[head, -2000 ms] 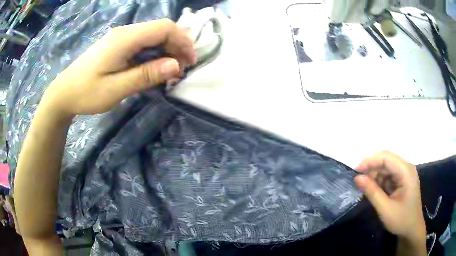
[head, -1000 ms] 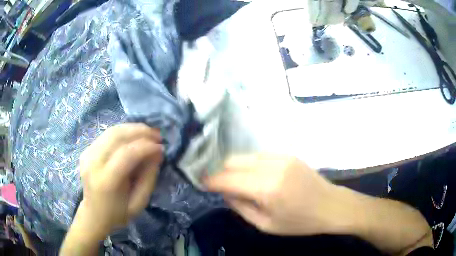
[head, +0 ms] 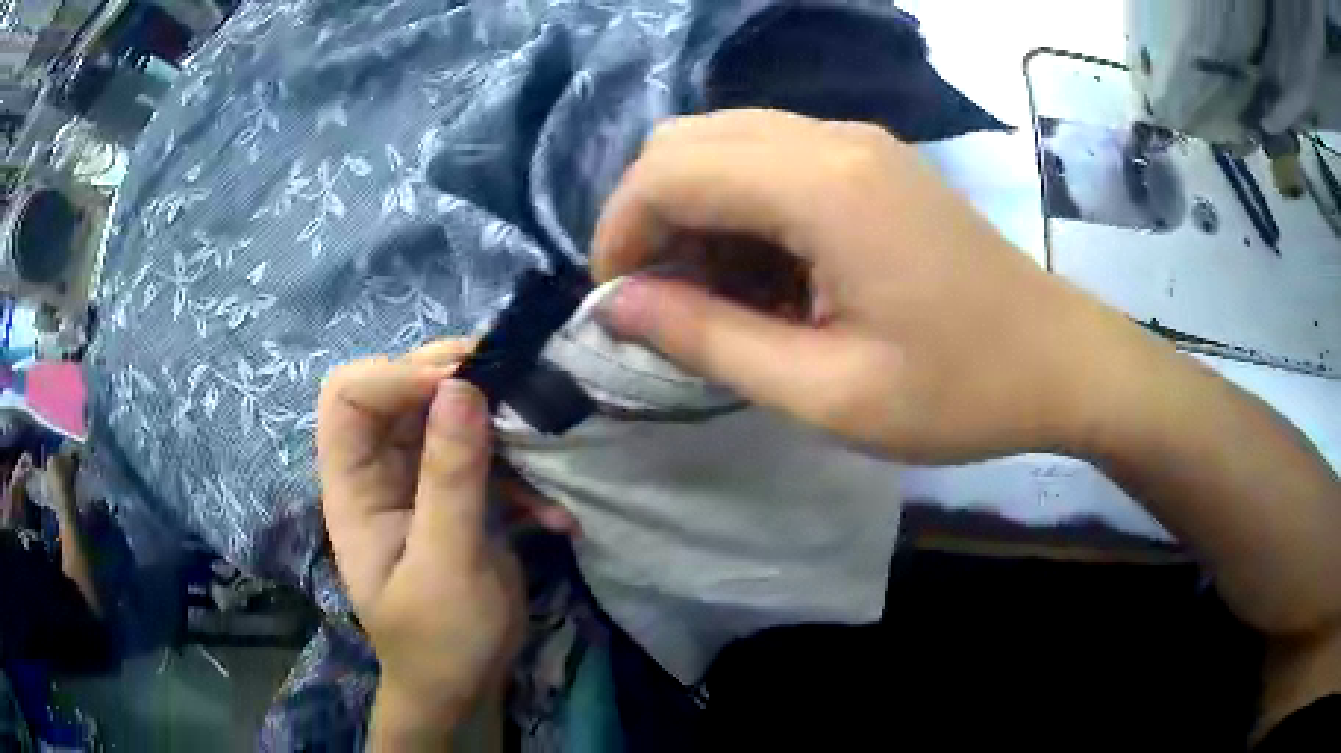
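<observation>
My left hand (head: 419,508) pinches a black strip (head: 533,353) between thumb and fingertips, left of centre. My right hand (head: 824,294) pinches the folded edge of the pale lining (head: 750,522) just right of the strip. The lining hangs below my right hand over the dark lap. The grey-blue leaf-print fabric (head: 294,280) lies in large folds behind and to the left of my hands. A black fabric panel (head: 824,66) shows behind my right hand. My right hand hides part of the lining edge.
The sewing machine head (head: 1228,59) is at the top right, above its bed plate (head: 1265,265). A dark slim tool (head: 1250,199) and a small tan knob (head: 1288,169) are beside it. The white table's front edge (head: 1037,522) runs below my right forearm. Another person's arm (head: 74,530) shows at far left.
The leaf-print panel stretched between my hands has been gathered and turned, showing the pale lining and black strip. My right hand has moved left, close to my left hand. The view has shifted left.
</observation>
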